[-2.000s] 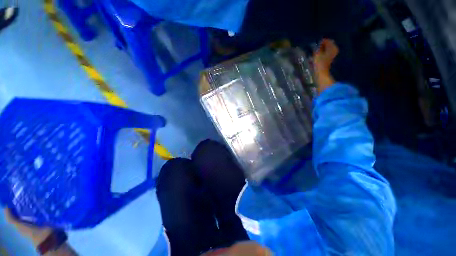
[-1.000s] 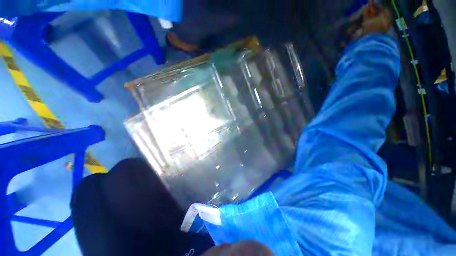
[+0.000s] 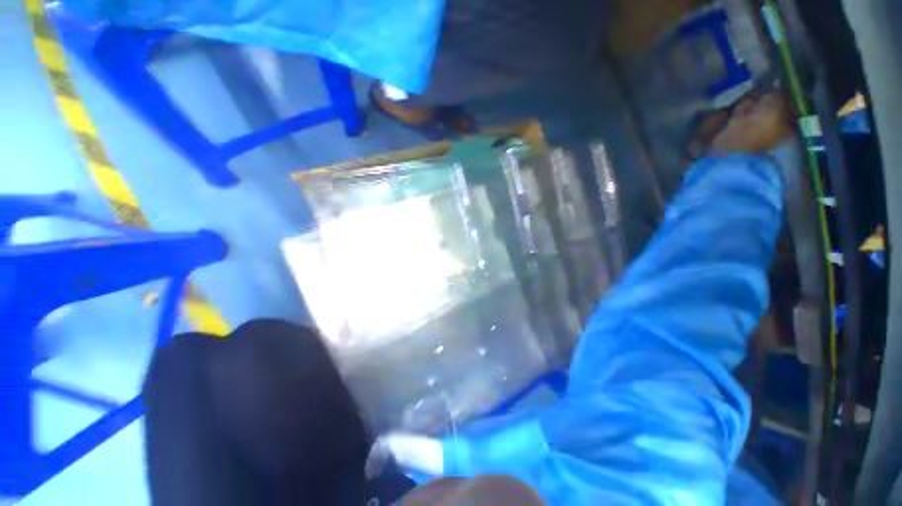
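Observation:
A stack of clear blister trays (image 3: 495,287) lies low in front of me, with strong glare on its left part. My right arm reaches past the trays' right side. My right hand (image 3: 747,124) is at the upper right by the dark bench edge, beyond the trays and not touching them. It is blurred, and I cannot tell whether it holds anything. My left hand is out of the picture. A blue plastic stool (image 3: 89,262) is cut off by the left edge. A blurred skin-coloured shape shows at the bottom edge.
Another blue stool (image 3: 282,133) stands at the upper left under a blue smock (image 3: 326,35). A person's foot (image 3: 425,114) is behind the trays. Yellow-black tape (image 3: 94,153) crosses the blue floor. A dark bench frame (image 3: 816,247) with a yellow-green strip runs down the right.
My left hand, on the blue stool's seat edge two seconds ago, has left the picture. The view has shifted. My right arm now reaches farther beyond the trays than two seconds ago.

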